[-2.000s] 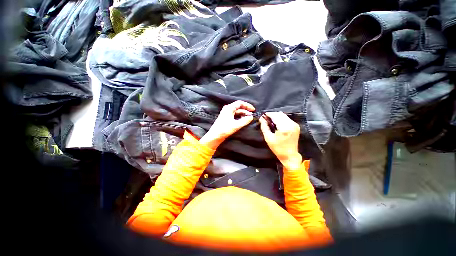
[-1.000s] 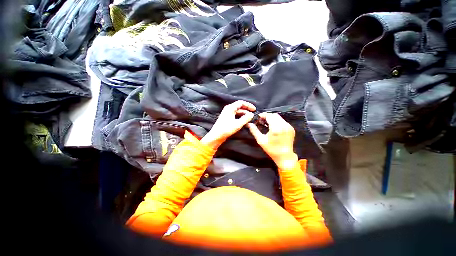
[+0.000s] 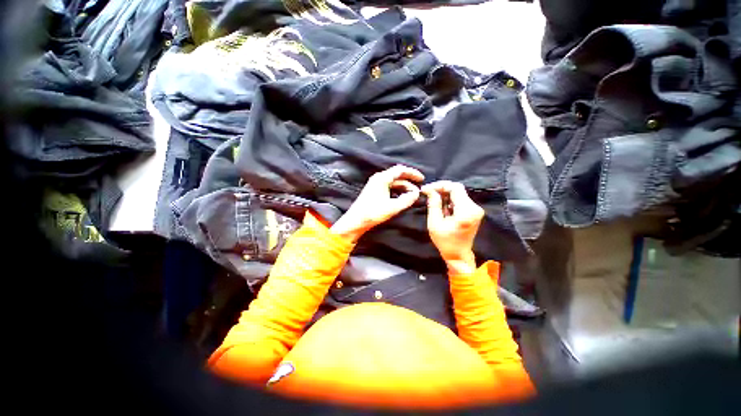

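Note:
A dark denim jacket point(image 3: 475, 142) lies spread in front of me, partly over my lap, with small gold buttons near my lap. My left hand point(image 3: 383, 200) pinches a seam of it, thumb and fingertips together. My right hand point(image 3: 452, 214) is just to the right, fingertips bent onto the same seam and nearly touching the left fingertips. Something small and dark shows in the curl of my right fingers; I cannot tell what it is. Any thread at the fingertips is too fine to see.
Crumpled dark jackets lie at the left point(image 3: 81, 122) and a grey-black one at the right point(image 3: 634, 154). A garment with yellow-green print point(image 3: 260, 53) lies behind. White table top point(image 3: 479, 36) shows at the back. A blue strip point(image 3: 634, 280) is at the lower right.
My right hand has turned slightly and its fingers have shifted along the seam beside the left fingertips. My left hand keeps its pinch. The whole view has shifted slightly.

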